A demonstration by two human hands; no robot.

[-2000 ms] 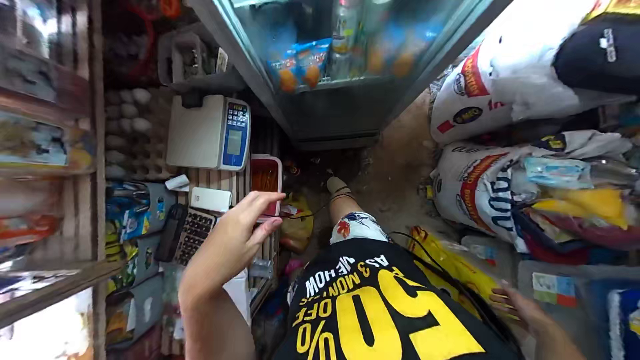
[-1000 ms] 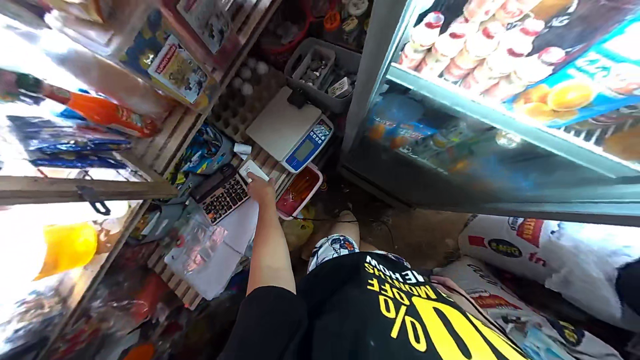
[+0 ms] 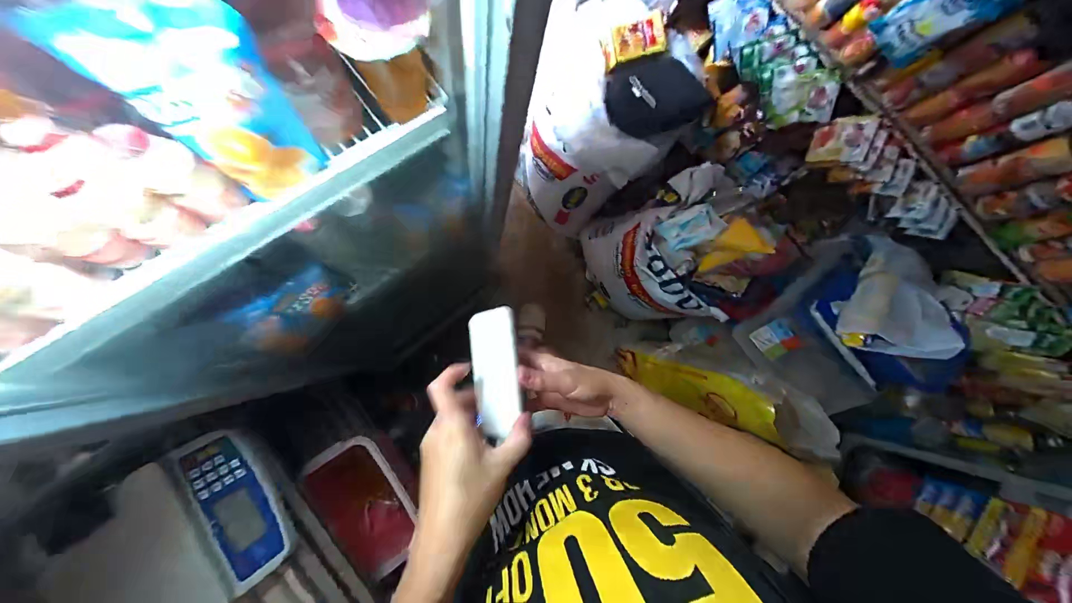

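A small white rectangular box (image 3: pixel 496 373), possibly a device, is upright between my hands, in front of my black shirt with yellow print. My left hand (image 3: pixel 471 427) grips its lower part, thumb on the near right edge and fingers on the left side. My right hand (image 3: pixel 569 383) is at its right side with fingers bent; the fingertips are partly behind the box, so their hold is unclear. To the lower left lie a blue and white scale (image 3: pixel 239 511) with a keypad and a red tray (image 3: pixel 360 502) with a pale rim.
A glass-doored fridge (image 3: pixel 251 226) with packets and bottles stands at the left. Large printed sacks (image 3: pixel 645 268) and a yellow plastic bag (image 3: pixel 712 394) sit on the floor to the right. Hanging packets and shelves of goods (image 3: pixel 1005 117) line the far right.
One second ago my left hand reached to the white item beside the calculator; now the item is in front of my body and my right hand has come to it. The view has swung right.
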